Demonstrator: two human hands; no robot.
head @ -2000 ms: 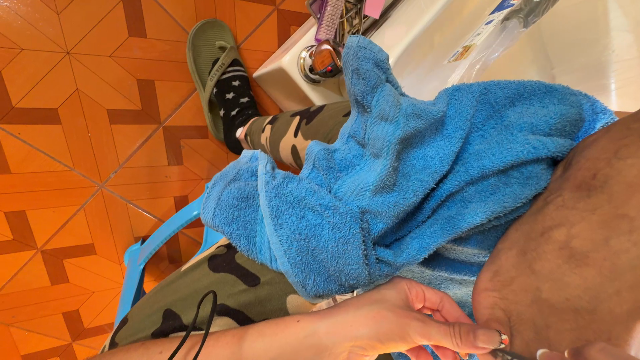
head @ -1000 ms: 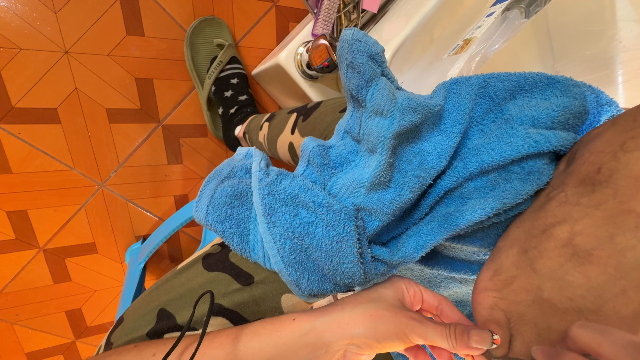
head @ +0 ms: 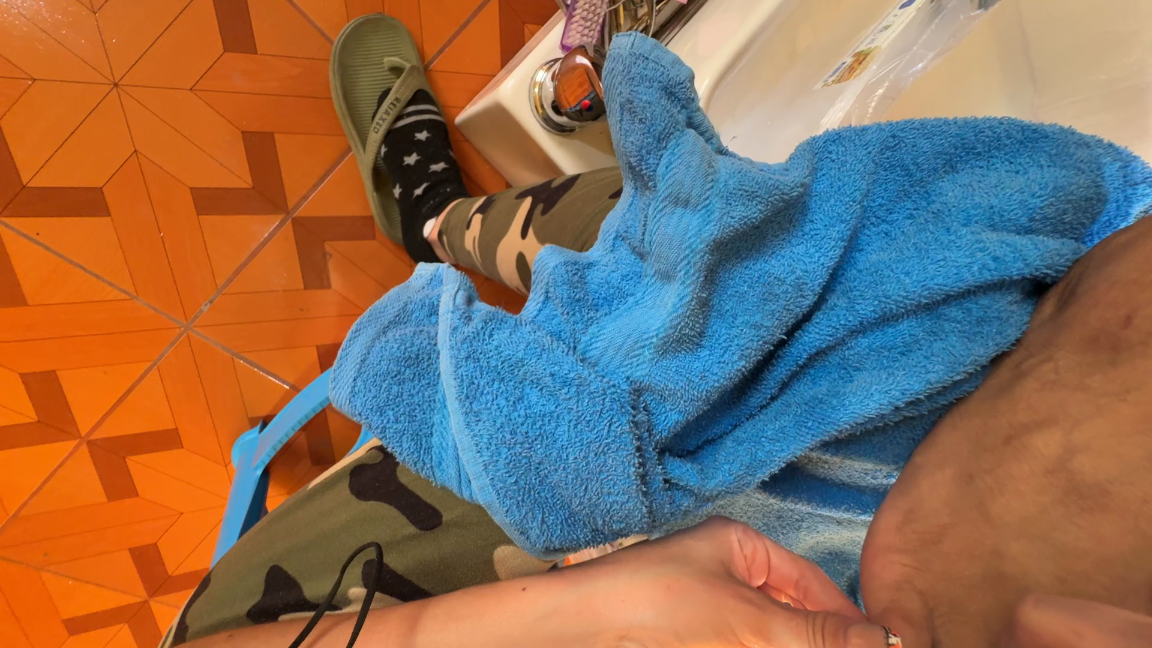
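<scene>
My left hand (head: 765, 585) reaches in from the lower left, its thumb and fingers drawn together at the edge of bare skin (head: 1017, 468), which looks like part of a foot. The thumb tip is near the bottom edge; whether anything is between the fingers cannot be told. Part of my right hand (head: 1062, 621), blurred, shows at the lower right against the same skin; the rest is out of view. A bunched blue terry towel (head: 720, 324) lies beside and under the bare skin, above my left hand.
A camouflage-clad leg (head: 396, 531) is at the lower left, near a blue plastic frame (head: 243, 477). A green flip-flop (head: 369, 99) with a star-patterned sock (head: 418, 162) rests on orange tiles (head: 171, 261). A white basin (head: 765, 99) with a chrome tap (head: 576, 88) stands at the top.
A thin metallic thing near my fingertips two seconds ago is out of sight now. My left hand stays at nearly the same place beside the bare skin.
</scene>
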